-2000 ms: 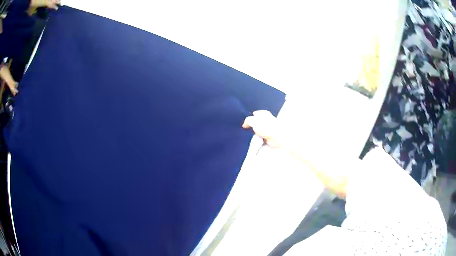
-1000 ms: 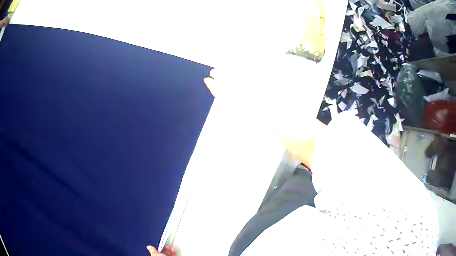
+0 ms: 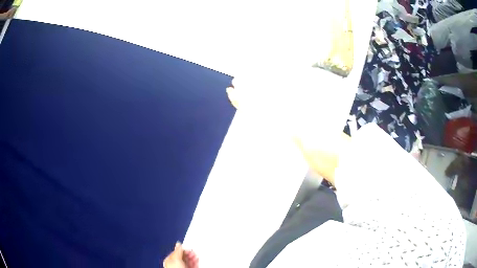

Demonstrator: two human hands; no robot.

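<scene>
A large navy fabric sheet (image 3: 115, 141) lies over the white surface on the left. Its top edge slopes down to a corner near the middle. My right hand (image 3: 233, 94) is at this corner, its fingertips closed on the fabric edge. Glare washes out most of the hand and forearm. My left hand (image 3: 180, 256), cut off by the bottom edge, has its fingers curled at the fabric's side edge and appears to pinch it. Shallow creases show in the fabric at lower left.
The white table surface (image 3: 172, 26) is overexposed. A yellow, worn-looking object (image 3: 342, 57) lies near its right margin. Scraps (image 3: 387, 94) cover the floor beyond, beside a green sack (image 3: 430, 104) and a red item (image 3: 461, 133). Part of another person's hand (image 3: 7, 14) shows at top left.
The view has swung right and down. My right hand has moved from the side edge up to the fabric corner. My left hand has come into view at the bottom. The fabric looks flatter.
</scene>
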